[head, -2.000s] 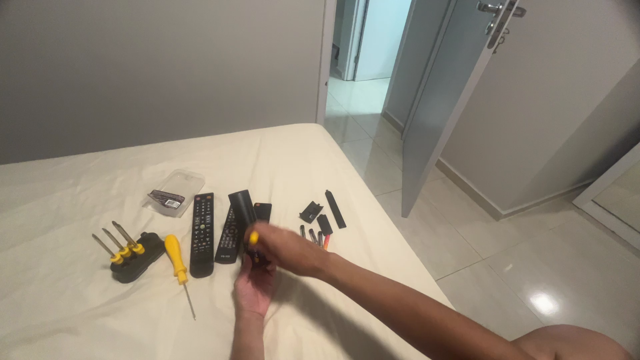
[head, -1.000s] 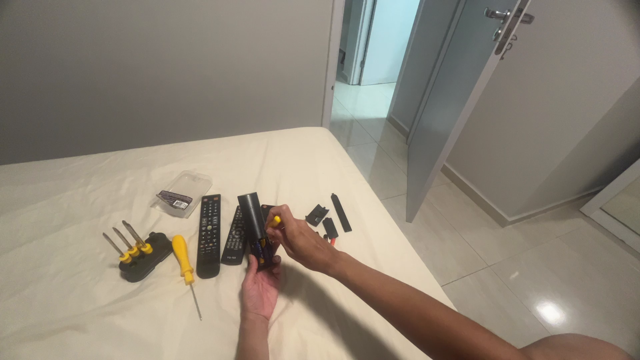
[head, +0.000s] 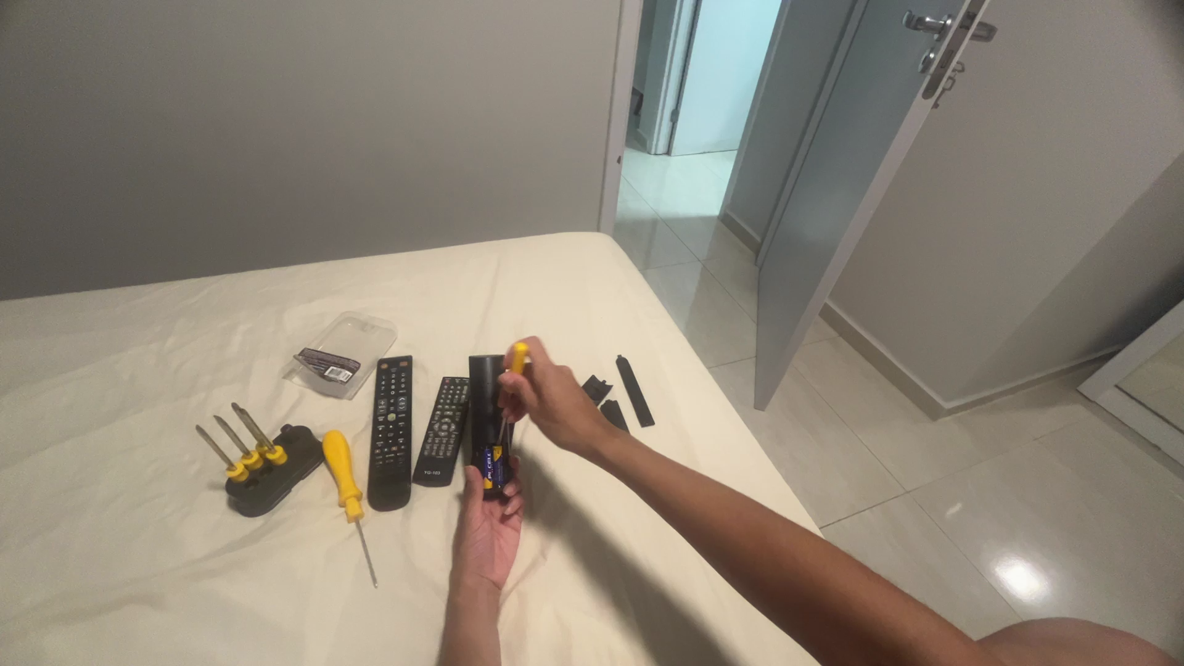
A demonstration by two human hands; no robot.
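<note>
My left hand [head: 490, 527] holds the lower end of a black remote control [head: 487, 393], its back facing up and batteries [head: 494, 467] showing in its compartment. In my right hand [head: 546, 393] is a small screwdriver with a yellow handle [head: 520, 357]; its shaft points down at the upper edge of the battery compartment, and whether the tip touches is unclear. Left of these lie a smaller black remote [head: 442, 432] and a long black remote [head: 390, 435], both with buttons up. A larger yellow-handled screwdriver [head: 343, 472] lies farther left.
A black holder [head: 277, 490] carries several yellow-based screwdriver bits at the left. Behind it sits a clear plastic package [head: 347, 347]. Small black covers [head: 597, 388] and a narrow black strip [head: 635, 391] lie right of my hands, near the edge of the bed [head: 684, 333].
The remote in my left hand now shows its batteries plainly. My right hand has shifted from low over the remote to its upper right side, with the yellow handle now more upright.
</note>
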